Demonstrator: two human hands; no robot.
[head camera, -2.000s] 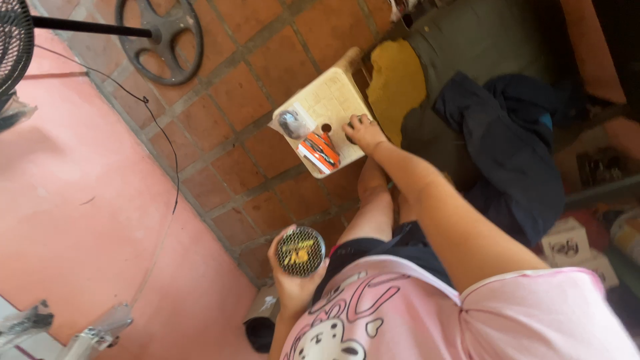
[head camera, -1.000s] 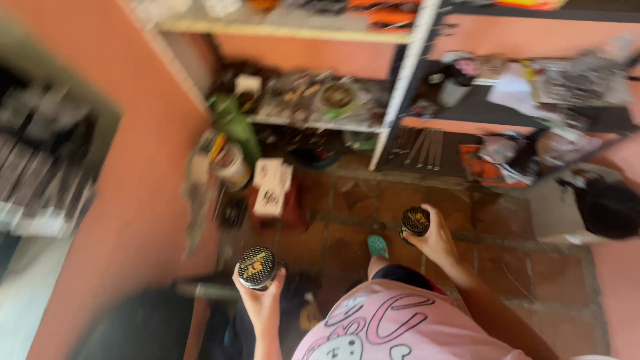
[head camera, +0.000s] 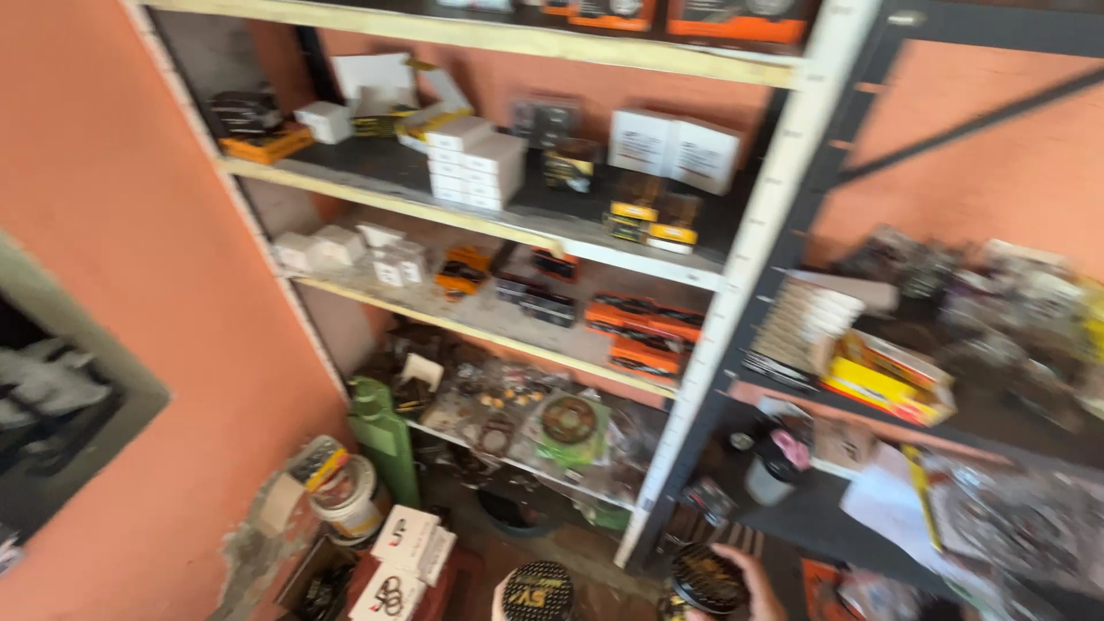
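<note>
At the bottom edge of the head view, my left hand (head camera: 499, 599) holds a round container with a black dotted lid (head camera: 538, 592) that bears gold lettering; only a bit of the fingers shows. To its right, my right hand (head camera: 752, 586) grips a second round container with a dark lid (head camera: 709, 576), fingers around its right side. The two containers are apart. On the upper shelf, a similar dark and gold container (head camera: 570, 165) stands between stacked small white boxes (head camera: 476, 164) and an upright white folded box (head camera: 674, 148).
A metal shelf unit (head camera: 483, 216) holds orange boxes (head camera: 647, 332) and bagged parts. Its white post (head camera: 733, 285) adjoins a dark shelf unit (head camera: 862, 517) at right. White boxes (head camera: 405, 552), a bucket (head camera: 349, 500) and a green bottle (head camera: 384, 440) are at lower left.
The view has swung from the floor and a small stool up to the shelves. My right hand, on the stool in the earliest frame, now holds a container.
</note>
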